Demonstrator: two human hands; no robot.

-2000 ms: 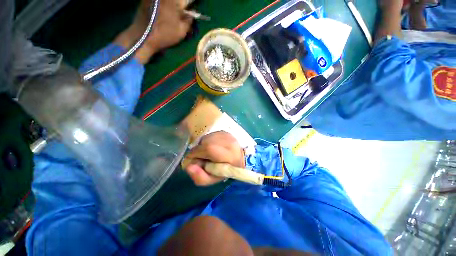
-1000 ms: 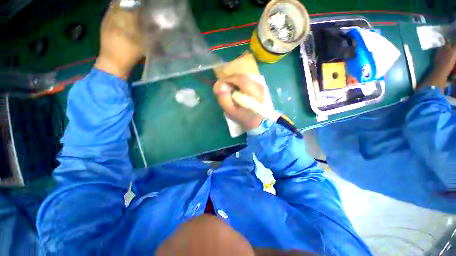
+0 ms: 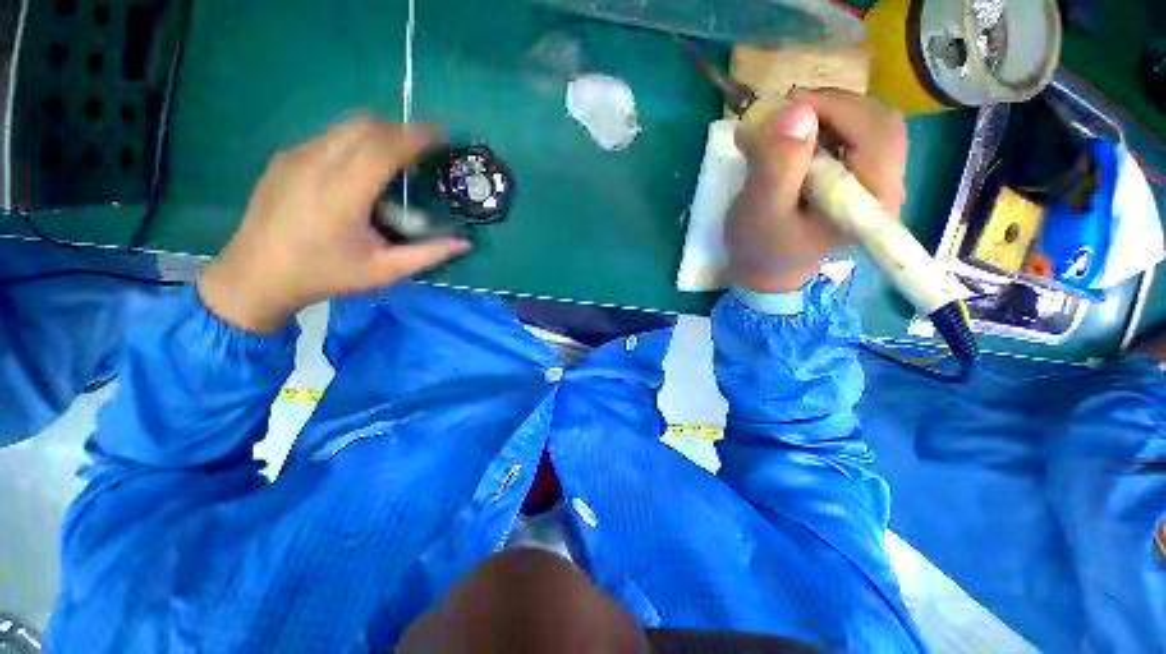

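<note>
My left hand (image 3: 313, 224) is blurred at the left of the mat, its thumb and fingers around a round black unit (image 3: 476, 187). The unit's ring-like face with shiny details points up, and a dark blurred part lies between it and the palm. My right hand (image 3: 818, 192) holds the soldering iron (image 3: 876, 236) by its cream handle. The iron's metal shaft points up and left, beside the tan block (image 3: 806, 67); its tip is blurred. A whitish translucent blob (image 3: 601, 111) lies on the green mat between the hands.
A white pad (image 3: 707, 211) lies left of my right hand. A yellow-sided tin (image 3: 901, 54) stands upper right. Behind it, a tray (image 3: 953, 243) holds a yellow block (image 3: 1004, 234) and a blue object (image 3: 1087, 224). The clear hood's edge (image 3: 729, 18) crosses the top. Another person's blue sleeve (image 3: 1100, 434) is at right.
The view has shifted. My left hand has come from the far side to the near left of the mat, now with the black unit. My right hand still holds the iron, its shaft now visible.
</note>
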